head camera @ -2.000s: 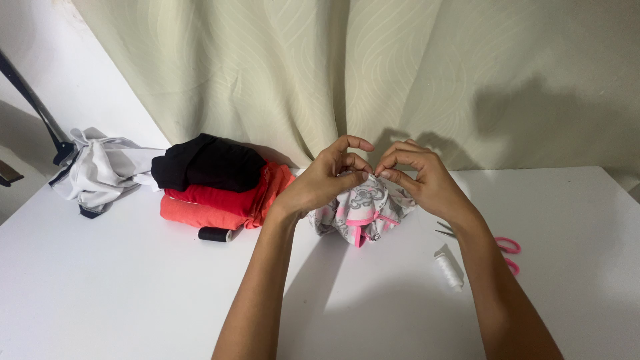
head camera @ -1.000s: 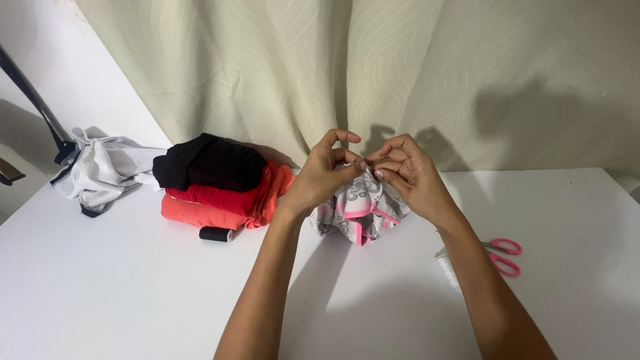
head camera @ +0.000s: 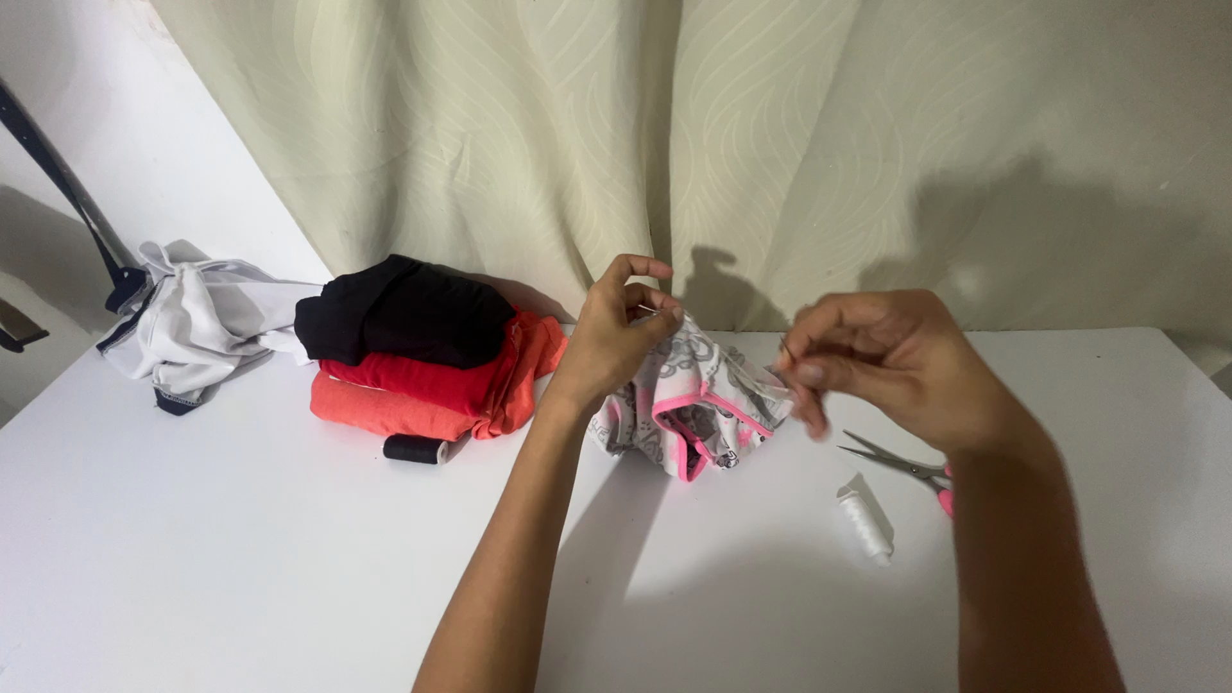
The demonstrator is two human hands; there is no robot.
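My left hand (head camera: 626, 332) pinches the upper edge of a white and grey patterned garment with pink trim (head camera: 707, 409), which rests on the white table. My right hand (head camera: 866, 361), slightly blurred, is apart to the right, with thumb and fingertips closed on what looks like a thin sewing needle (head camera: 784, 346). Pale thread (head camera: 746, 371) seems to run between the cloth and the right fingers. Below the right hand lie a spool of white thread (head camera: 866, 526) and scissors with pink handles (head camera: 910, 467), their blades parted and the handles partly hidden by my right wrist.
A folded pile of black cloth (head camera: 409, 310), red cloth (head camera: 423, 380) and coral cloth (head camera: 395, 409) is on the left, with a spool of black thread (head camera: 414, 449) before it. Farther left lies a white garment with dark trim (head camera: 207, 322). A beige curtain (head camera: 500, 144) hangs behind the table (head camera: 318, 577).
My right hand has moved away from my left, out to the right, and thread now shows between them. The left hand remains at the garment's upper edge.
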